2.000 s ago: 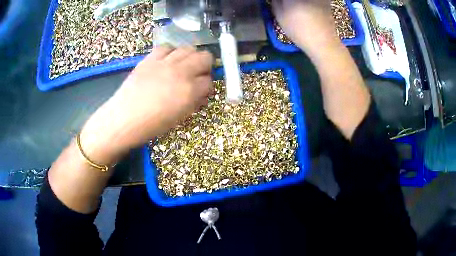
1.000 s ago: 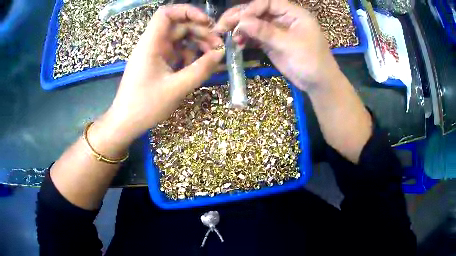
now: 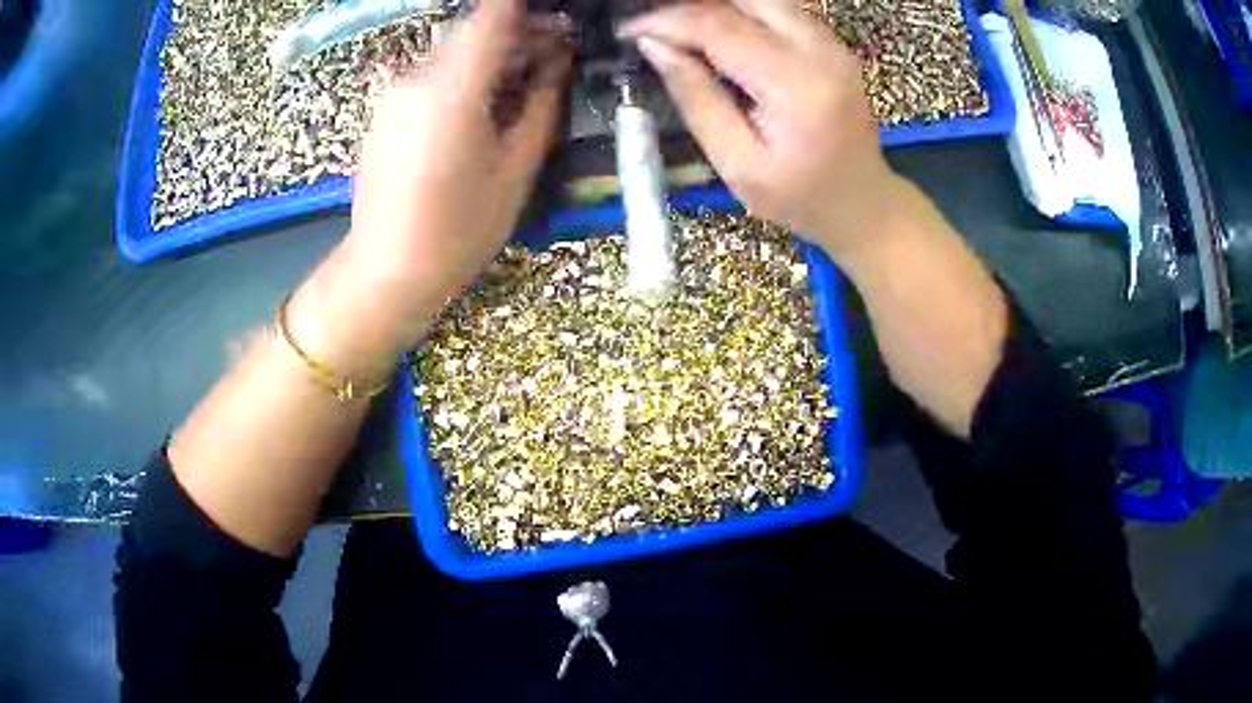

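My left hand [image 3: 446, 158] is blurred at the top centre, at the left side of the dark bench fixture [image 3: 597, 62]. My right hand [image 3: 783, 117] is at the fixture's right side, with thumb and forefinger close together near it. Any small part between the fingers of either hand is too small or blurred to tell. A whitish handle [image 3: 641, 199] points from the fixture down over the near blue tray [image 3: 639, 547], which holds a heap of small gold-coloured metal pieces [image 3: 625, 398].
A far left blue tray [image 3: 135, 192] holds pale metal components, with a pale wrapped lever [image 3: 343, 25] above it. A far right blue tray [image 3: 947, 131] holds reddish components. A white tray [image 3: 1064, 158] with small red items and long strips [image 3: 1192, 192] lie at right.
My right hand came from the far right tray to the fixture. Both hands met above the handle, then moved slightly apart and up, to either side of the fixture.
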